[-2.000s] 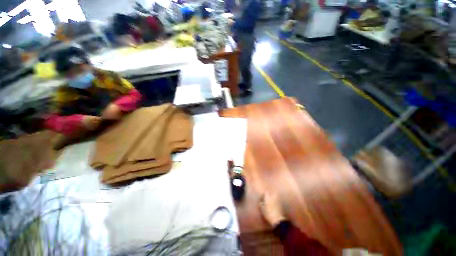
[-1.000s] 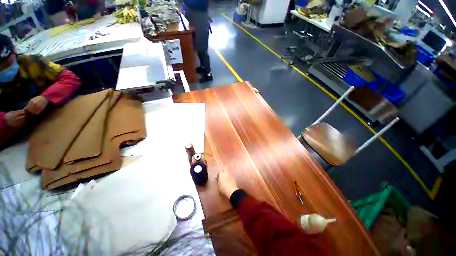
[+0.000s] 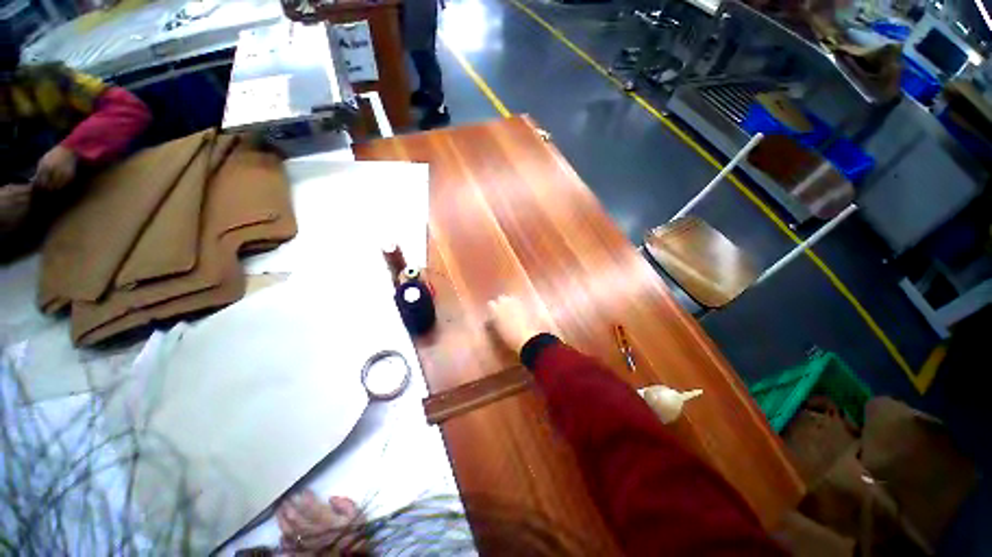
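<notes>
My right hand [image 3: 520, 324] is over the wood table, right of the black thread cone [image 3: 414, 307], fingers pointing away; whether it holds anything small cannot be told. My left hand [image 3: 315, 520] lies low on the white surface, blurred and partly behind dark strands. Dark brown strips [image 3: 476, 394] lie across the wood near its left edge, their right end reaching my right sleeve. The glue bottle [image 3: 666, 401] lies on its side beyond the sleeve, nozzle pointing right, and the sleeve partly covers it.
A tape roll [image 3: 385, 374] lies on a white paper sheet [image 3: 250, 381]. Large brown panels [image 3: 163, 239] are piled at left near another person's hands. An orange-handled tool [image 3: 624, 347] lies on the wood. A chair [image 3: 702, 261] and green crate [image 3: 810, 392] stand at right.
The view has shifted. My right hand has moved right, away from the black cone. My left hand has come into view at the bottom. The brown strips show more fully.
</notes>
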